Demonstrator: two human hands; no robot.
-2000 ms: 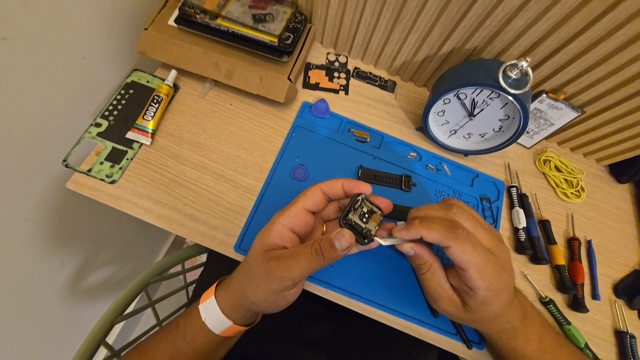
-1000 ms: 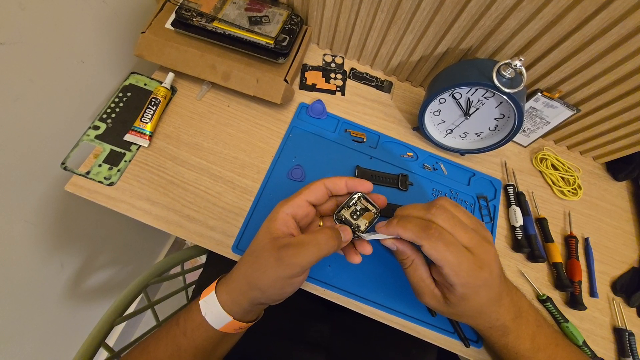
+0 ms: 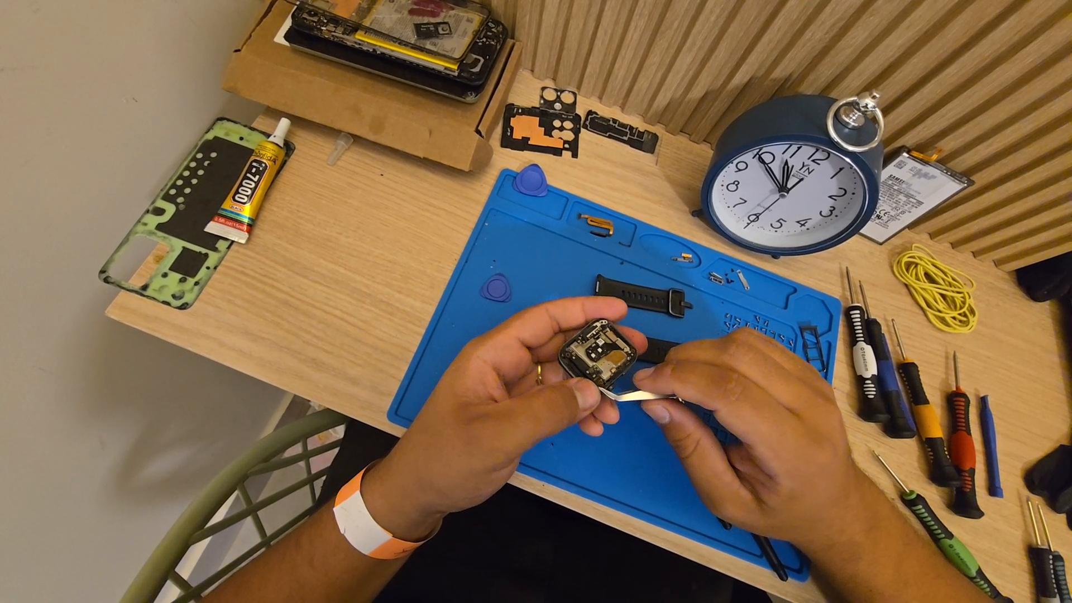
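Observation:
My left hand (image 3: 502, 402) holds an opened smartwatch case (image 3: 598, 353) between thumb and fingers, its inner electronics facing up. My right hand (image 3: 745, 419) grips a pair of bent-tip metal tweezers (image 3: 641, 395), whose tip touches or nearly touches the lower edge of the case. Both hands are above a blue silicone repair mat (image 3: 452, 335). Just behind them lies a black watch strap piece with a buckle (image 3: 641, 295); another black strap piece (image 3: 657, 350) is partly covered by my right hand. Small metal parts (image 3: 727, 278) and a flex cable (image 3: 597, 224) rest in the mat's compartments.
Several screwdrivers (image 3: 921, 410) and a blue pry tool (image 3: 991, 446) lie right, near a yellow cord (image 3: 935, 287). A blue alarm clock (image 3: 787, 184) stands behind the mat. At left are a glue tube (image 3: 251, 188), a phone back cover (image 3: 188, 218) and a cardboard box (image 3: 360, 109) bearing phones.
The watch case has been tilted in my left hand, so its inside faces the view more fully. The tweezers have stayed at its lower edge.

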